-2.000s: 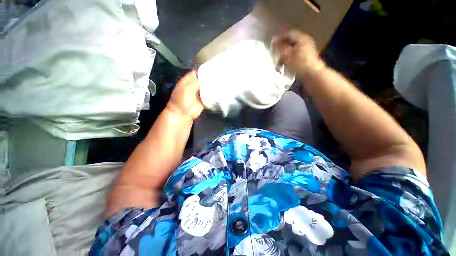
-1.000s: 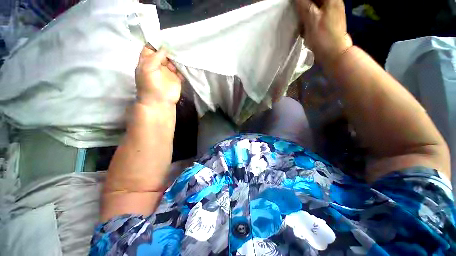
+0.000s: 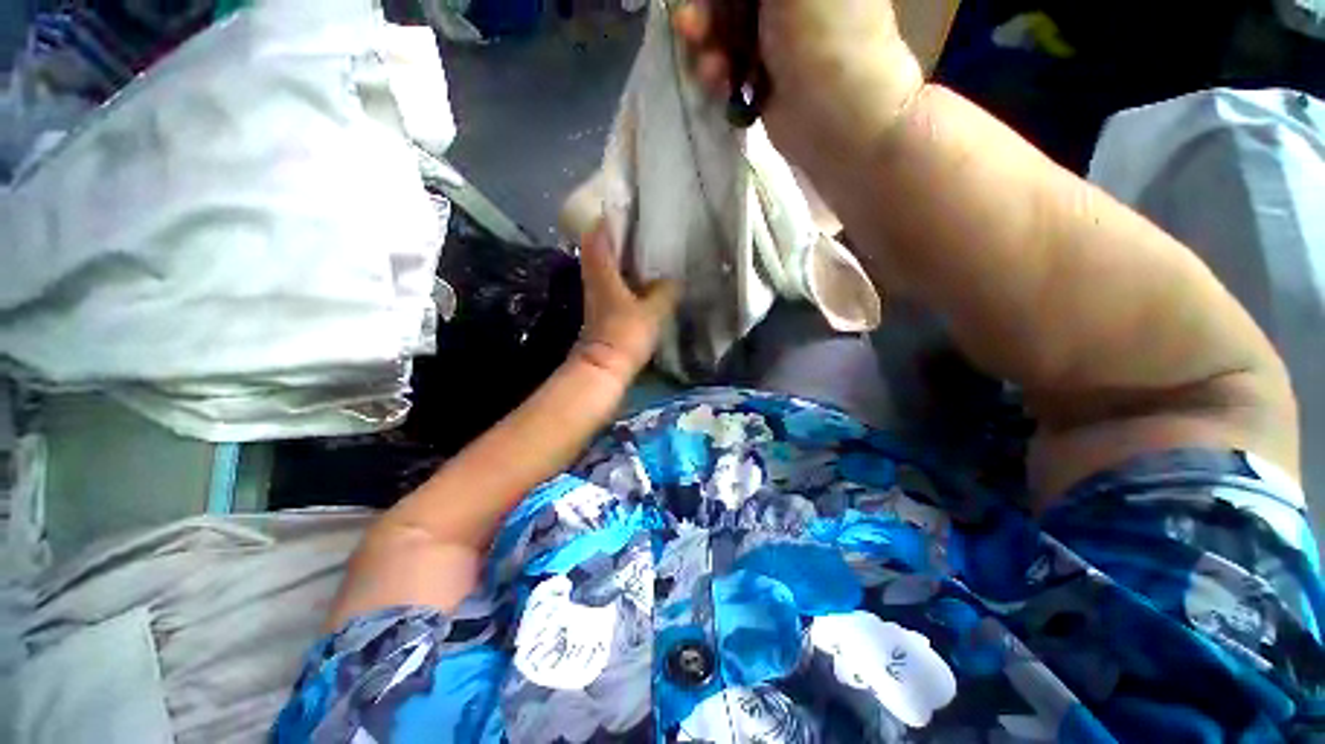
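An off-white garment [image 3: 683, 204] hangs bunched in front of my lap, with a loop-like edge on its right side. My right hand [image 3: 792, 58], at the top edge of the picture, is closed on the garment's upper end. A small dark tool [image 3: 746, 99] shows below its fingers, mostly hidden by the hand. My left hand [image 3: 625, 298] is at the lower left side of the cloth, thumb in front and fingers partly hidden behind it.
A thick pale garment stack [image 3: 218, 233] is at upper left, above a beige lower pile [image 3: 247, 596]. Dark shiny crumpled material [image 3: 509, 305] lies left of my left hand. A pale covered table [image 3: 1221, 189] is at right. A tan edge shows behind my right hand.
The garment went from bunched to stretched wide, and now hangs narrow and upright. My left hand has moved right and down since the stretch; my right hand has moved left.
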